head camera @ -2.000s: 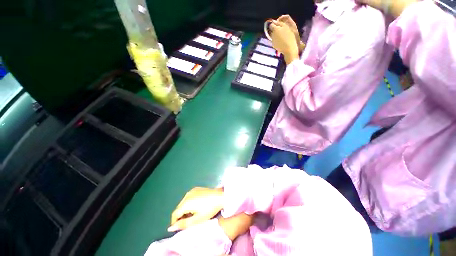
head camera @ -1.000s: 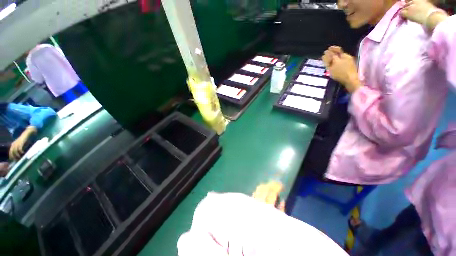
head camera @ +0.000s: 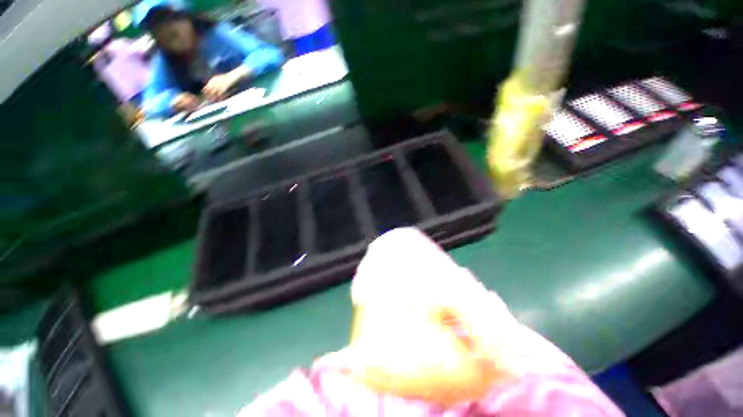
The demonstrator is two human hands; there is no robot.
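Note:
Stacked long black trays [head camera: 305, 224] lie in front of me, with dark glossy rectangles in about five slots. My pink sleeve [head camera: 407, 265], overexposed to white, reaches up to the trays' near edge from the bottom centre. Blurred bare skin of one of my hands or wrists [head camera: 432, 366] shows between the sleeves, low in the picture. I cannot tell which hand it is, nor see its fingers or anything held. The other hand is not distinguishable.
A slanted pole with yellow wrapping [head camera: 515, 134] stands right of the trays. Beyond it are a tray of white-faced units [head camera: 627, 122], a whitish bottle [head camera: 688, 151] and another tray [head camera: 709, 216]. A dark tray [head camera: 73, 358] and white strip [head camera: 138, 318] lie left. A person in blue [head camera: 204, 69] sits opposite.
The view has swung left, so trays, pole and bottle sit further right and the neighbours are almost out of view. The hand that lay on the bench is now only blurred skin among the sleeves.

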